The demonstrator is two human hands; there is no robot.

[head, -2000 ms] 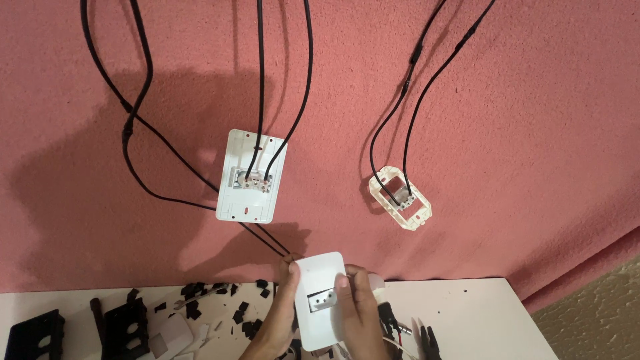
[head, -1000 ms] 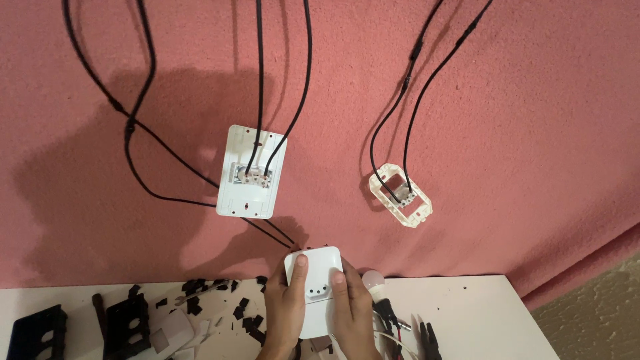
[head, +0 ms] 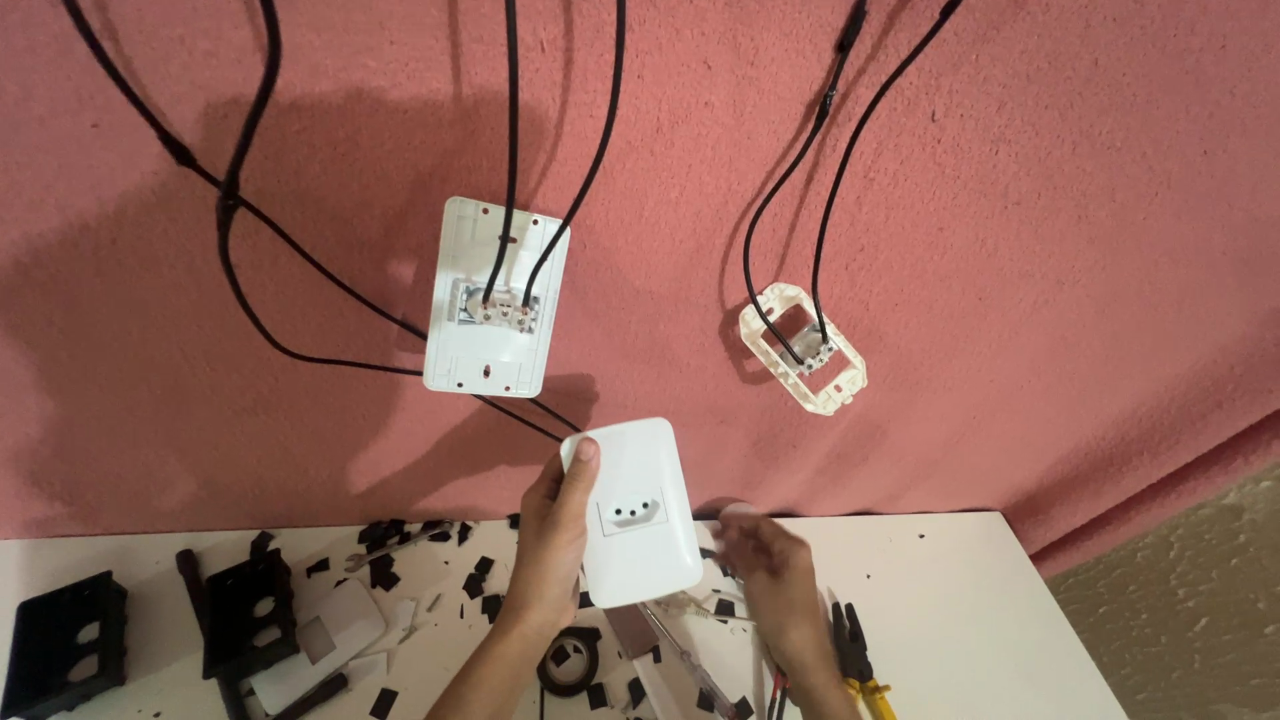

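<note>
My left hand (head: 555, 530) grips the left edge of a white wall socket plate (head: 650, 560), thumb on its front, the three-hole outlet facing me. Black wires run to it from behind. To the right of the plate, my right hand (head: 770, 570) is apart from it, blurred, fingers bent; whether it holds anything cannot be told. Above hangs a second white plate (head: 465, 360), its back showing, with two black wires in its socket terminals. At the right a cream mounting frame (head: 850, 385) with a socket module hangs on two black wires.
On the white table (head: 950, 600) lie two black electrical boxes (head: 68, 640) (head: 245, 615), a white cover plate (head: 345, 625), a roll of black tape (head: 568, 662), a screwdriver (head: 690, 660), yellow-handled pliers (head: 855, 650) and black scraps. A pink cloth (head: 640, 100) stands behind.
Both hands were on the plate in the earlier frames; now my right hand has come off it to the right. The plate stays in my left hand, tilted and with its outlet uncovered.
</note>
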